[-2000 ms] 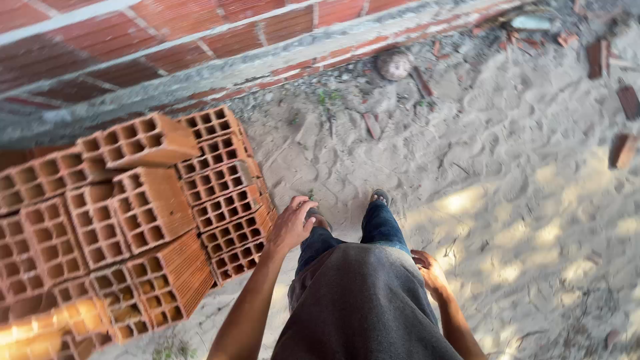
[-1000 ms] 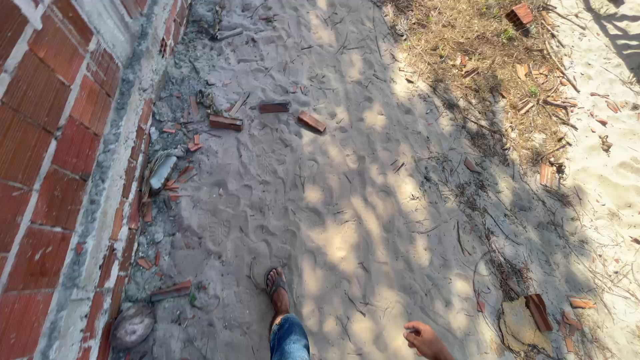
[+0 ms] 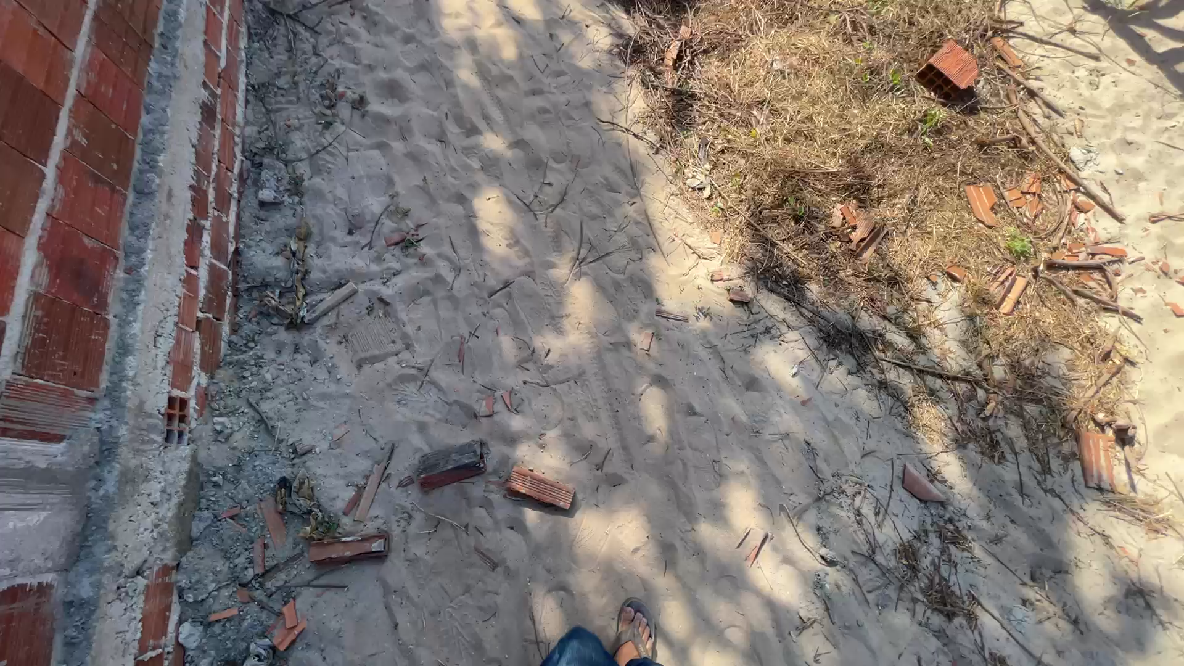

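Neither my left hand nor my right hand shows in the head view, so what they hold or touch is hidden. At the bottom edge a foot in a sandal (image 3: 635,624) stands on the sand beside a knee in blue jeans (image 3: 578,647). Ahead of it lie a reddish brick piece (image 3: 540,487), a darker brick piece (image 3: 450,464) with a blackened top, and another brick piece (image 3: 349,548) nearer the wall.
A red hollow-brick wall (image 3: 69,314) with a mortar ledge (image 3: 153,305) runs along the left, rubble at its base. Dry grass (image 3: 795,120) lies at upper right with a hollow brick (image 3: 948,70), twigs and broken clay pieces. Sand stretches between.
The view has turned and moved forward along the wall. Both hands, seen two seconds ago, and the one seen a second ago, have left the picture. The stacked hollow bricks are out of view.
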